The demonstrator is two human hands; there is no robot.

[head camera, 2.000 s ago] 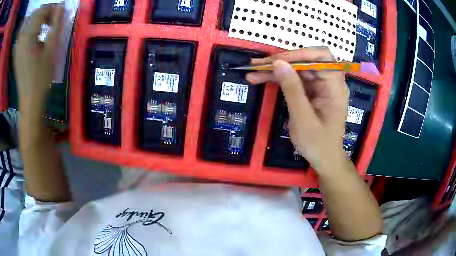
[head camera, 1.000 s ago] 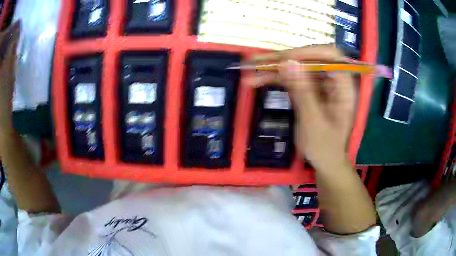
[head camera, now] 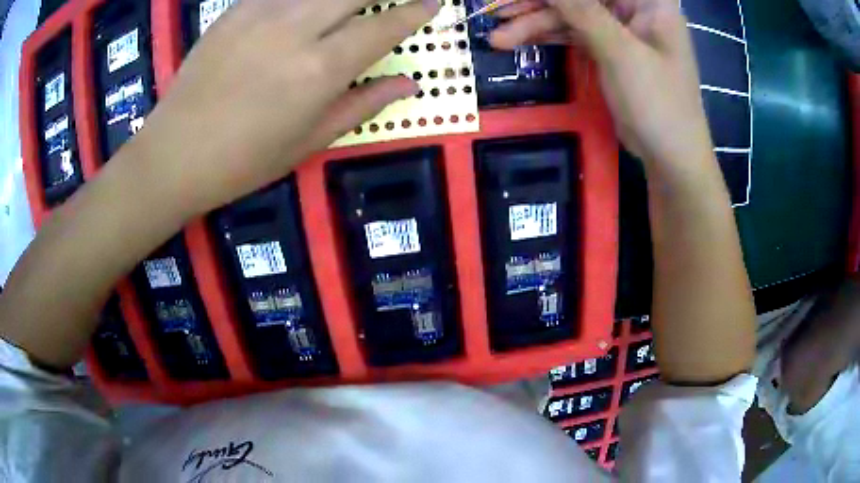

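Note:
The cream dot sticker sheet point(head camera: 429, 71) lies over the upper pockets of the red foam tray point(head camera: 462, 189). My left hand point(head camera: 273, 71) rests on or just above the sheet, fingers spread, covering its left part. My right hand point(head camera: 603, 47) holds the tweezers point(head camera: 476, 11) near the top edge, their tip over the sheet's upper right part. Whether a dot is at the tip is too small to tell. Open-backed phones with white labels lie in the front row, one at the right end point(head camera: 528, 245) and one beside it point(head camera: 398, 259).
A black adhesive pad sheet point(head camera: 724, 104) lies right of the tray on the dark green mat point(head camera: 797, 179). Another tray of phones point(head camera: 589, 401) is below the bench edge. Another person's arm point(head camera: 820, 349) shows at the lower right.
My left hand has come from the far left onto the dot sheet. My right hand with the tweezers has moved up from the front-row phone to the sheet. The view has shifted right.

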